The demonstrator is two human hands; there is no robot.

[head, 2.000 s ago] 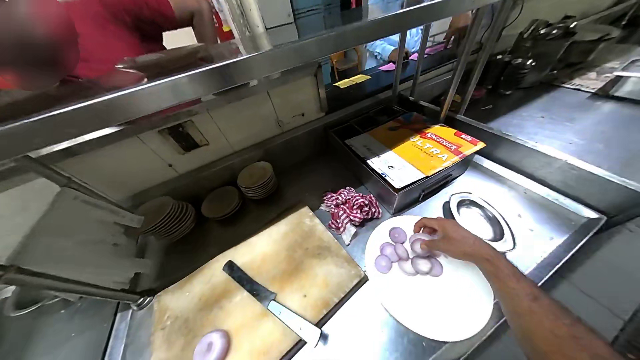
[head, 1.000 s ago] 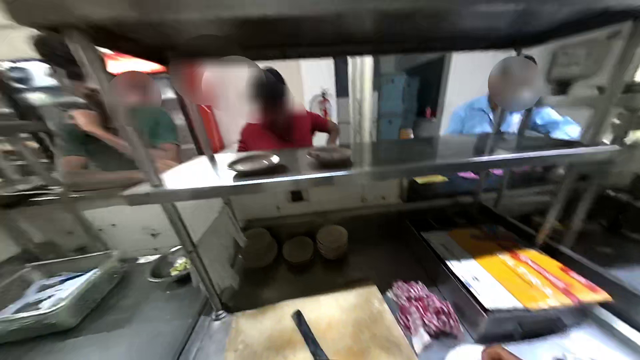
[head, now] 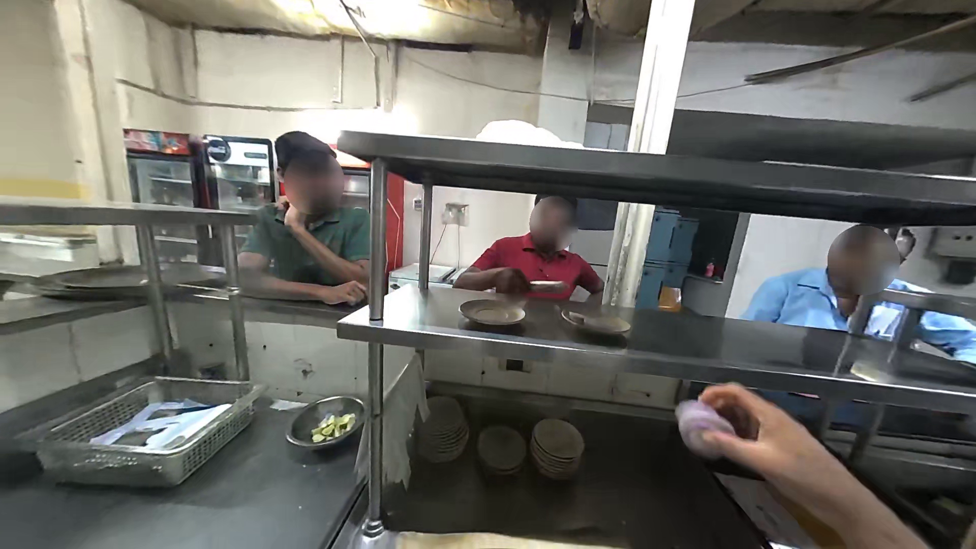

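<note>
My right hand [head: 751,435] is raised at the lower right, in front of the steel shelf, with purple-skinned onion pieces or slices [head: 703,428] pinched between thumb and fingers. Blur hides how many pieces it holds. My left hand is out of view. On the middle shelf [head: 656,335] stand two plates, one at the left [head: 492,312] and one further right [head: 596,323] with a small thing on it. Just the top edge of the cutting board [head: 488,541] shows at the bottom.
Stacks of small plates [head: 557,450] stand under the shelf. Left of the steel post [head: 376,427] are a steel bowl of cut lime-coloured pieces [head: 333,428] and a plastic basket [head: 152,450] with papers. Several people are beyond the counter, one in a red shirt [head: 534,263].
The view has swung up and left. My right hand was at onions on a white plate two seconds ago; now it is raised near the shelf, holding onion.
</note>
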